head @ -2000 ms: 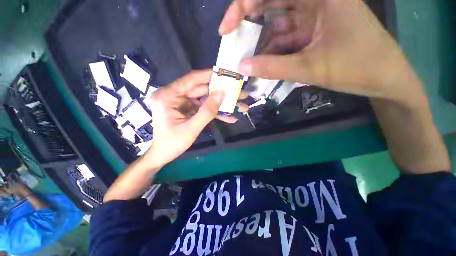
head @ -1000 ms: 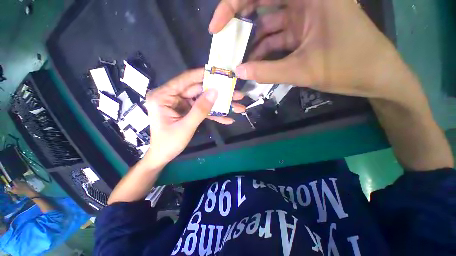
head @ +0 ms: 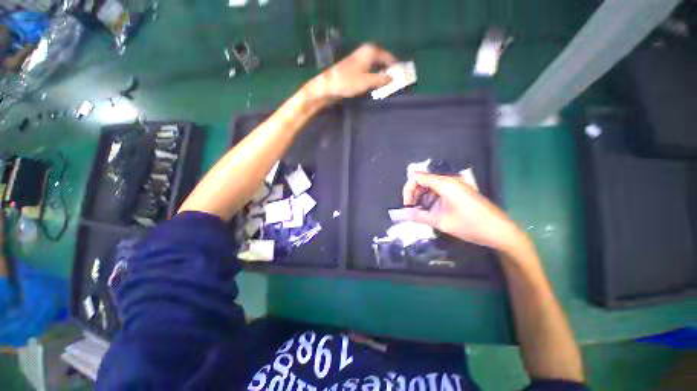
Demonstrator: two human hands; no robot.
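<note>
My left hand (head: 348,79) reaches past the far edge of the divided parts tray (head: 346,183). It is blurred and pinches a white-backed unit (head: 396,80) over the green bench. My right hand (head: 457,208) is low over the near part of the right compartment, fingers bent. A pale piece (head: 402,215) touches or lies just under its fingertips; whether they grip it cannot be told. White and dark loose pieces lie around and below that hand. White modules (head: 279,211) lie in a loose pile in the left compartment.
A side tray (head: 197,153) with rows of slim parts is at left. Several small units (head: 489,55) are spaced along the bench beyond the tray. A grey post (head: 588,57) stands at the far right, near black trays (head: 642,221). Blue clothing shows at the left edge.
The view has shifted, showing more bench. My hands, both on the joined two-part unit before, are now apart: left far out with a white unit, right down in the right compartment.
</note>
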